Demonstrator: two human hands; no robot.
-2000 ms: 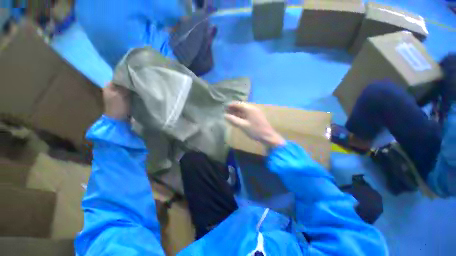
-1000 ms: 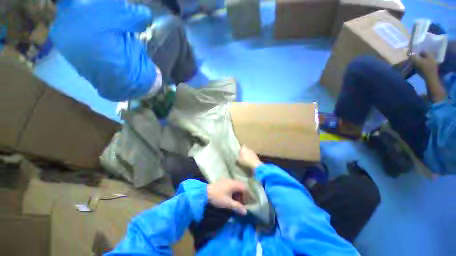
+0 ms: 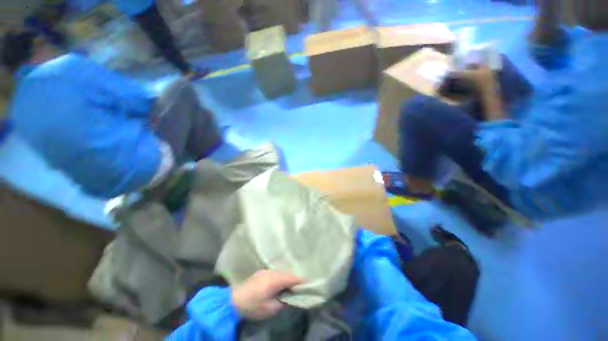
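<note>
A grey-green woven sack [image 3: 293, 233] is bunched up in front of me and bulges at its upper part. My left hand [image 3: 267, 293] grips its lower edge near my lap. My right hand is hidden behind or inside the sack; only my right sleeve shows. A tan sealed carton [image 3: 357, 190] lies just beyond the sack, partly covered by it. More grey-green sacks [image 3: 143, 260] lie in a heap at the left.
A person in a blue smock [image 3: 80, 120] bends over the sack heap at left. Another person [image 3: 547, 133] sits at right beside a labelled carton [image 3: 400, 80]. More cartons [image 3: 340, 60] stand on the blue floor behind. A large brown cardboard piece [image 3: 47, 246] is at the left edge.
The sack has gone from spread out to lying low at my lap, and is now raised and bulging. My right hand has passed out of sight. The view has shifted.
</note>
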